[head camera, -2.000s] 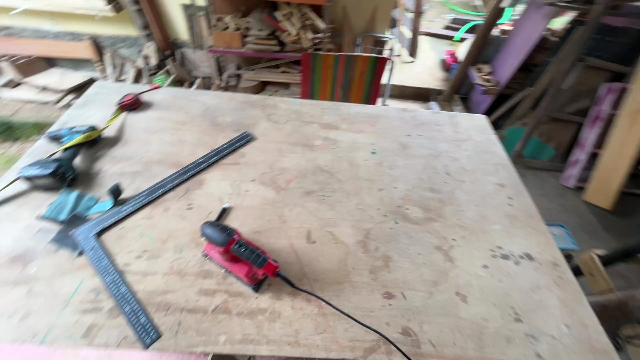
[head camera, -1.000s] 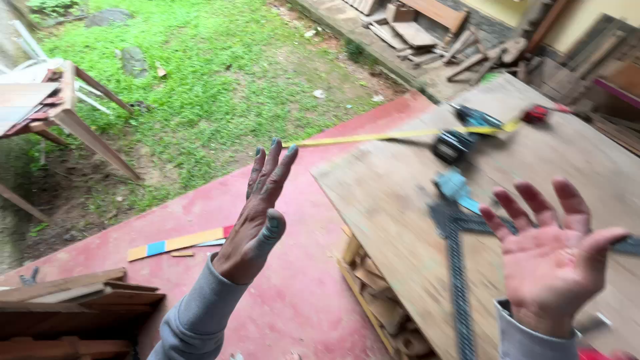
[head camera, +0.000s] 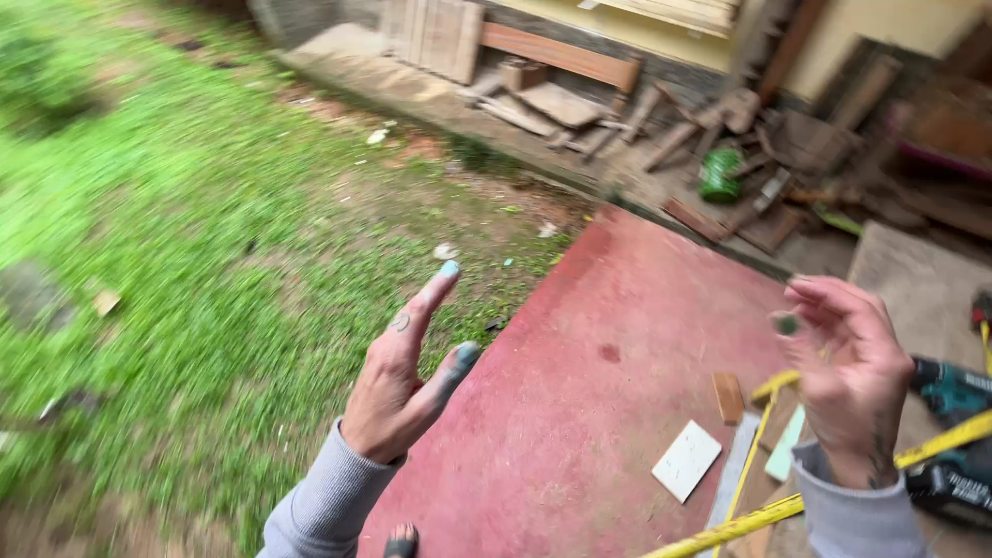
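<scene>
My left hand (head camera: 407, 368) is raised over the grass and red floor, index finger and thumb apart, holding nothing. On the right, my right hand (head camera: 849, 372) is up with its fingers curled and thumb bent inward; no object shows in it. A yellow tape measure blade (head camera: 736, 531) runs below and behind my right wrist, and another stretch of it passes close to the fingers. Partly hidden behind that wrist, a teal and black Makita cordless tool (head camera: 957, 391) lies on the wooden tabletop (head camera: 914, 271).
The red floor (head camera: 542, 426) borders the grass (head camera: 232, 310). A white rectangular piece (head camera: 687, 461) and a brown wood offcut (head camera: 728, 397) lie at the lower right. Scrap wood (head camera: 566, 105) and a green container (head camera: 720, 174) are along the wall. My sandalled foot (head camera: 401, 541) shows at the bottom.
The view has swung left from the tabletop with the sander and square to the grass and floor. My right hand's fingers were spread and are now curled.
</scene>
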